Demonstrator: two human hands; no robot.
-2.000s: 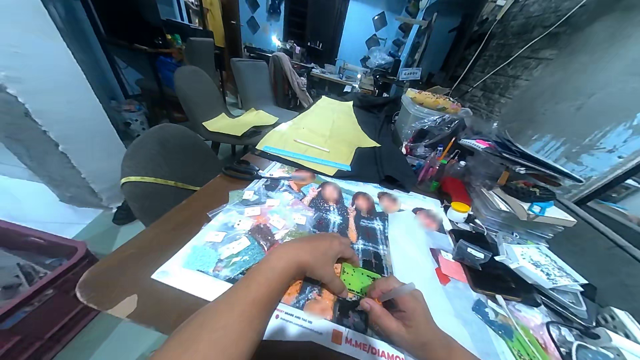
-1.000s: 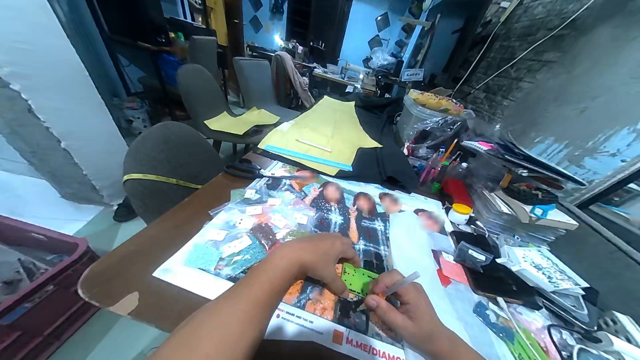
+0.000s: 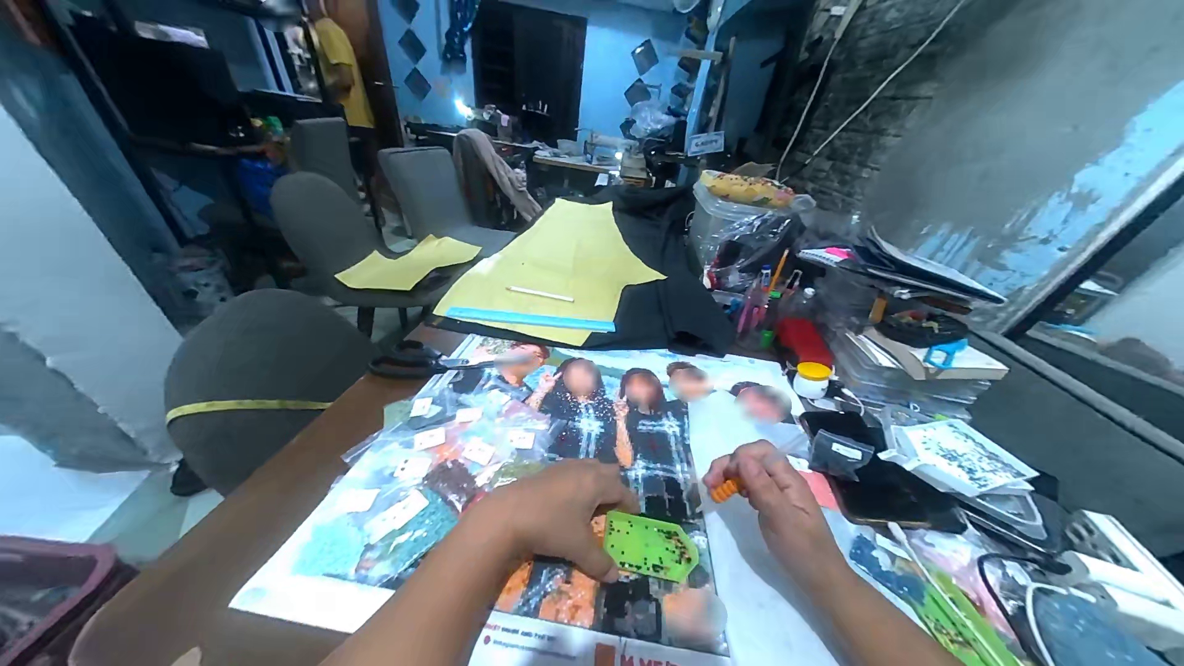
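A green plastic bead tray [image 3: 649, 546] with dark beads scattered in it is held at its left end by my left hand [image 3: 566, 518]. Under it lies a diamond-painting canvas [image 3: 566, 601] printed with people in dark plaid clothes. My right hand [image 3: 770, 490], to the tray's right, pinches a small orange tool [image 3: 726, 490] between thumb and fingers over the white cover sheet [image 3: 740, 564]; the tool's tip cannot be made out. Clear bags of coloured beads [image 3: 453, 481] with white labels cover the canvas's left part.
Black scissors [image 3: 416, 359] lie at the canvas's upper left corner. Beyond are yellow pattern paper [image 3: 555, 250], a blue ruler [image 3: 527, 320] and black cloth [image 3: 684, 314]. A dark phone [image 3: 897, 499], a yellow-lidded jar [image 3: 812, 377] and piled papers crowd the right. Grey chairs [image 3: 259, 370] stand left.
My right hand has lifted away from the tray and moved right, with the small tool in its fingers. My left hand still holds the tray.
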